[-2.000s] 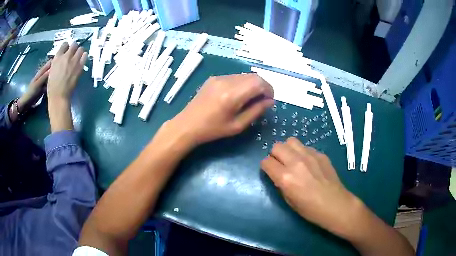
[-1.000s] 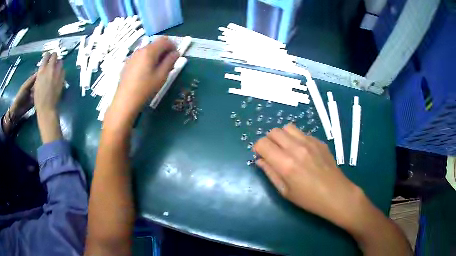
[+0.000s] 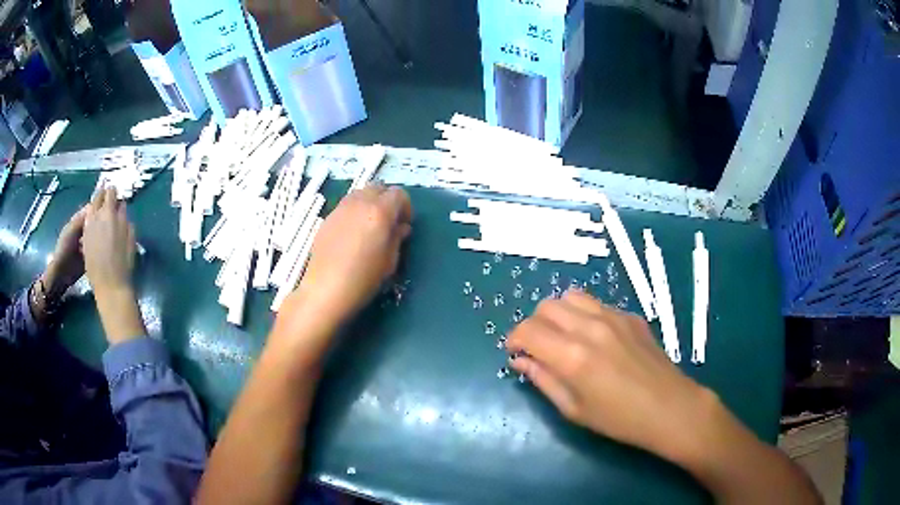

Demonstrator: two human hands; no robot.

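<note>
Small shiny rings or clips [image 3: 519, 292] lie loosely scattered on the dark green tabletop. My right hand [image 3: 597, 360] rests low at their near side, fingertips close together beside a few of them; whether it pinches one is hidden. My left hand [image 3: 360, 237] is at the right side of the loose white tube pile [image 3: 242, 212], fingers curled and pointing away. It covers most of a small darker heap of fittings [image 3: 398, 292], of which only a bit shows. What its fingertips hold, if anything, cannot be seen.
Stacked white tubes [image 3: 533, 229] lie behind the rings, and single tubes [image 3: 700, 296] at right. Light blue boxes [image 3: 533, 74] stand behind the pale rail [image 3: 419, 170]. Another person's hands [image 3: 109, 237] work at left. A blue crate [image 3: 839, 197] and pale post [image 3: 775, 108] are at right.
The view has tilted up, showing more of the boxes. My left hand has come back from over the tube pile to the darker heap, now mostly covered. My right hand stays by the rings.
</note>
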